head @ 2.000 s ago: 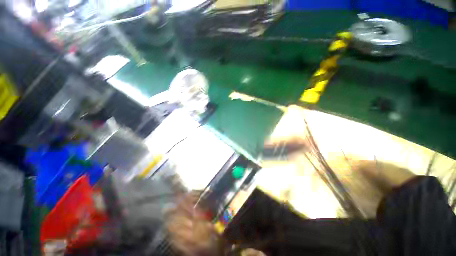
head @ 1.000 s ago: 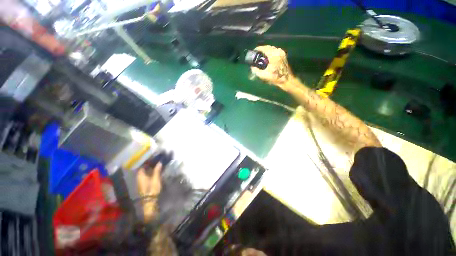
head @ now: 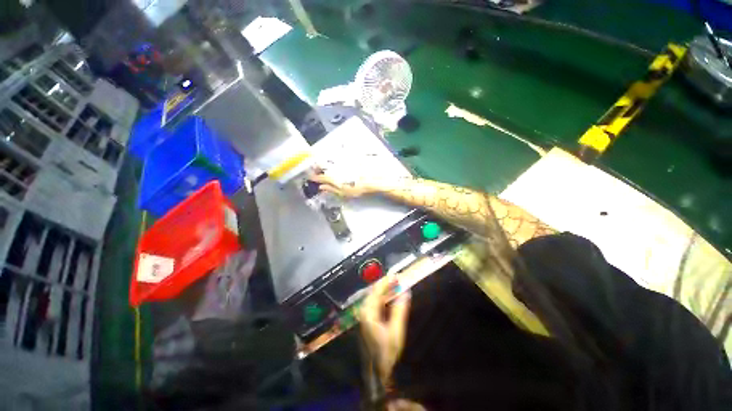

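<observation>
A small black housing (head: 311, 189) is at the fingertips of my right hand (head: 341, 189), over the silver base plate (head: 293, 261) and close below the press head (head: 261, 132) with its yellow strip. A small metal fixture (head: 337, 223) stands on the plate just in front of it. The fingers partly hide the housing, and its exact seating cannot be told. My left hand (head: 387, 321) is at the machine's front edge, just below the red stop button (head: 371, 270), with fingers apart and no part visible in it.
Green buttons (head: 431, 230) sit at both front corners. A red bin (head: 189, 245) and blue bins (head: 180, 164) are left, with crumpled plastic bags (head: 229, 285). A white fan (head: 384, 80) stands behind the plate. A pale sheet (head: 610, 221) and yellow-black tape (head: 634, 100) are right.
The view has turned toward the machine and bins. My right hand has come from over the green surface to the plate. My left hand has moved from beside the press head to the front edge.
</observation>
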